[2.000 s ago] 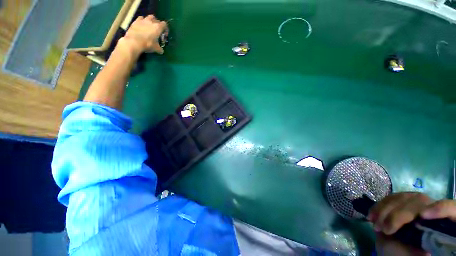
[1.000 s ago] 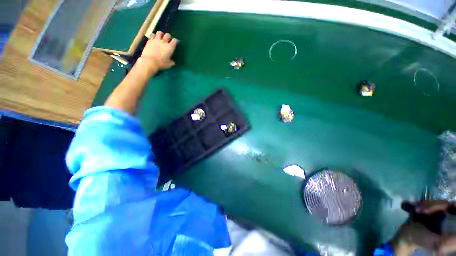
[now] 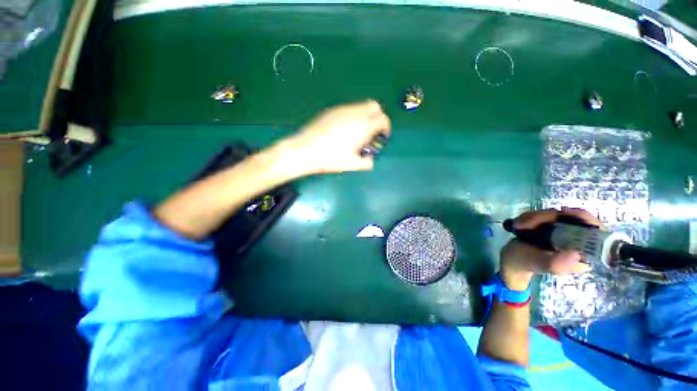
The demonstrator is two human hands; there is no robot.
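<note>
My left hand [image 3: 344, 139] is above the middle of the green mat, its fingertips pinched on a small dark round module [image 3: 374, 144]. My right hand [image 3: 546, 248] is closed around the black-and-grey electric screwdriver [image 3: 577, 238], whose black nose points left, clear of the screw dish. The round screw dish [image 3: 420, 250] with its grainy silvery face lies on the mat below and between my hands. The black pocket tray [image 3: 270, 218] is partly hidden under my left forearm; a module [image 3: 264, 203] shows in one pocket.
Loose modules stand beyond my hands, at the back left [image 3: 225, 93], middle [image 3: 413, 97] and right [image 3: 594, 101]. A clear blister tray [image 3: 562, 296] lies under the screwdriver hand. A white card [image 3: 371, 231] is beside the dish. A wooden-edged frame [image 3: 59, 69] stands at far left.
My left hand has moved from the back left to mid-mat and now holds a module. The module lying above the card is gone from that place. The view has shifted right, showing the blister tray.
</note>
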